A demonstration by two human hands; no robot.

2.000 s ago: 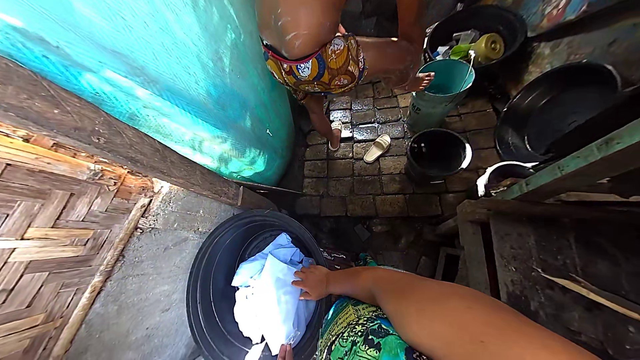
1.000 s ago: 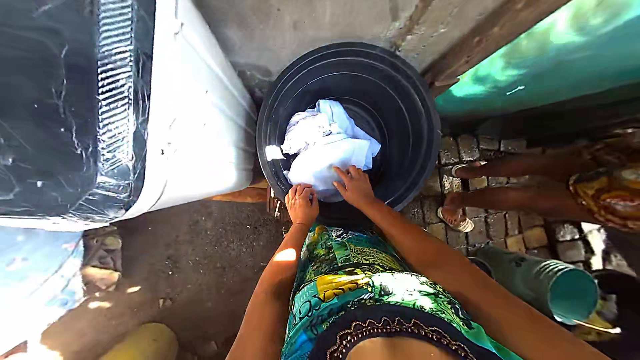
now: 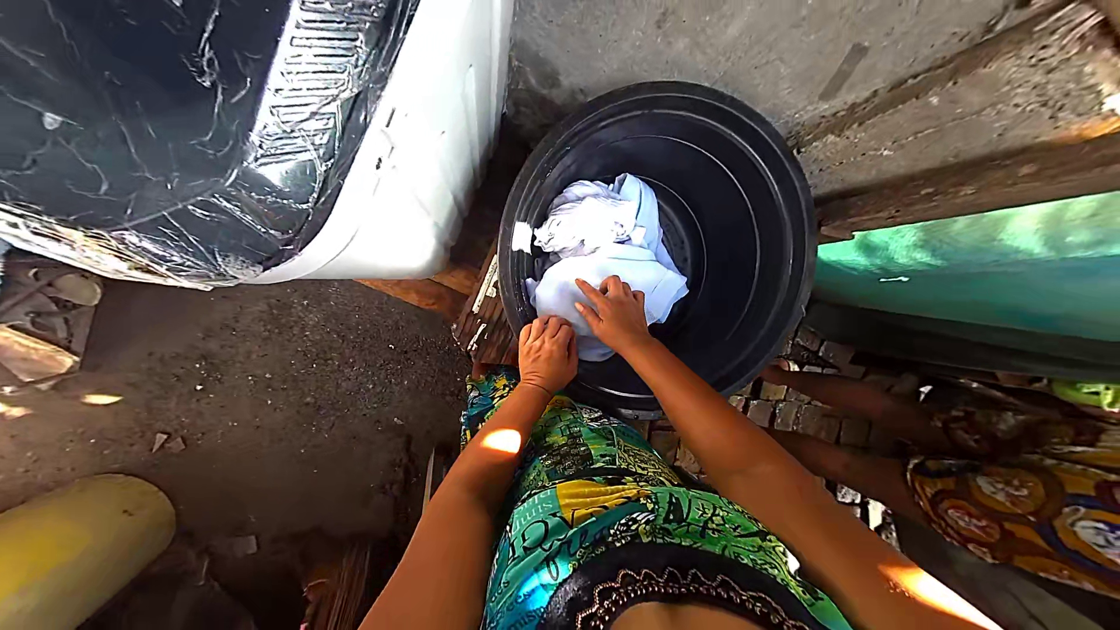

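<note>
A round black plastic tub (image 3: 744,219) stands before me, and pale blue and white cloth (image 3: 586,219) lies bunched in its left half. My left hand (image 3: 549,352) is at the near rim, its fingers curled over the cloth's lower left edge; whether they pinch the fabric is hidden. My right hand (image 3: 614,311) rests on the pale blue part of the cloth, index finger stretched out and the other fingers bent. The two hands are close together but apart.
Left of the tub stands a white appliance or container (image 3: 411,175) with a dark, plastic-wrapped top. A wooden beam (image 3: 962,184) and a turquoise surface (image 3: 980,262) are at the right. Another person's legs (image 3: 849,464) show at lower right, over paving blocks. A yellow cylindrical object (image 3: 79,542) lies lower left.
The view has swung far to the left since the oldest frame. Since one second ago, my left hand stays by the near rim and my right hand stays on the cloth.
</note>
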